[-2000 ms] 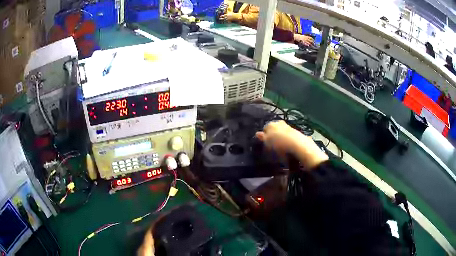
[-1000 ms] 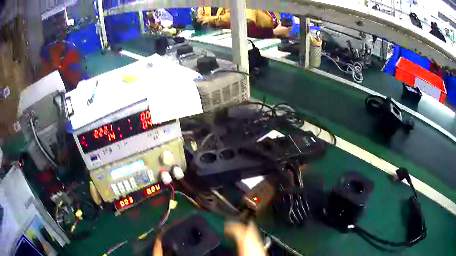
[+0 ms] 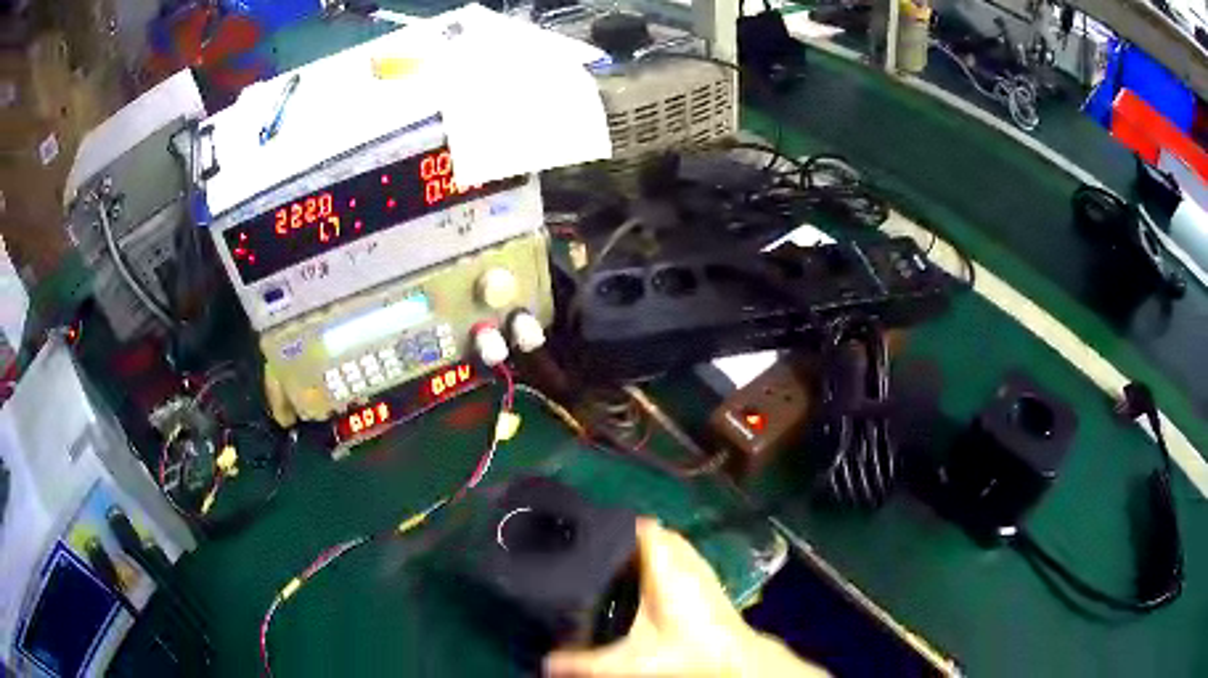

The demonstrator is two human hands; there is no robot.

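A black cube power socket [image 3: 550, 550] is at the bottom centre, over the green mat, with a round outlet facing up. My right hand [image 3: 682, 616] grips its right side, fingers and thumb around the edge. My left hand is not visible. The USB test lead [image 3: 411, 521], with red and white wires and yellow joints, curves across the mat left of the cube. The power meter [image 3: 371, 219] shows red digits near 222, above the DC electronic load [image 3: 404, 338] and the small panel meter [image 3: 404, 407].
A second black cube [image 3: 1013, 450] with its cord stands at the right. The long power strip [image 3: 742, 285] lies behind the brown extension socket [image 3: 762, 421], whose switch glows red. A coiled black cable [image 3: 858, 417] lies beside it. A circuit board with wires [image 3: 192, 444] is at left.
My right hand has come from the power strip area down to the cube's right side and holds it. My left hand, earlier at the cube's left, has gone from view. The view has shifted.
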